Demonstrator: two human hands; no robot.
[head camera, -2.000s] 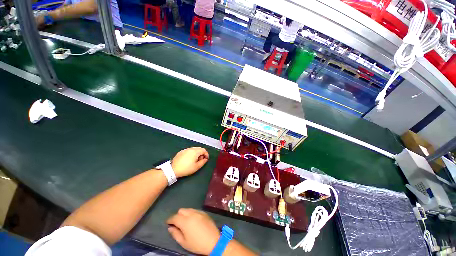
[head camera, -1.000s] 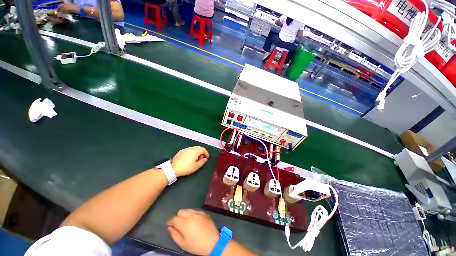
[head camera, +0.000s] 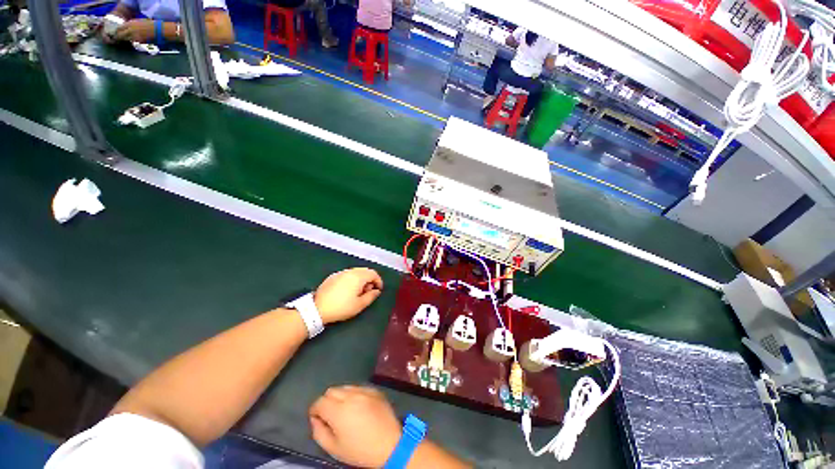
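Observation:
A white power adapter (head camera: 569, 348) sits in the rightmost socket of the dark red-brown test fixture (head camera: 395, 353). Its bundled white cord (head camera: 579, 417) hangs at the fixture's front right, with its end connector at the right contact board (head camera: 518, 396). Three other sockets hold nothing; the left contact board (head camera: 435, 368) has no cord. The cream-grey tester (head camera: 490, 188) stands behind, joined by red and white wires. My left hand (head camera: 346, 296) rests left of the fixture, fingers curled, holding nothing visible. My right hand (head camera: 355, 424) lies nearer me, fingers loosely bent, empty, not touching the fixture.
A plastic-wrapped dark tray (head camera: 696, 403) lies right of the fixture. A green conveyor (head camera: 302, 183) runs behind, carrying a corded white adapter (head camera: 142, 114). A white lump (head camera: 77, 200) lies far left. A metal post (head camera: 73, 92) stands left. White cords hang upper right. People sit beyond.
The corded adapter on the conveyor has moved a little to the right. The other person's hands at the upper left have moved. My hands have hardly moved; the fixture looks the same.

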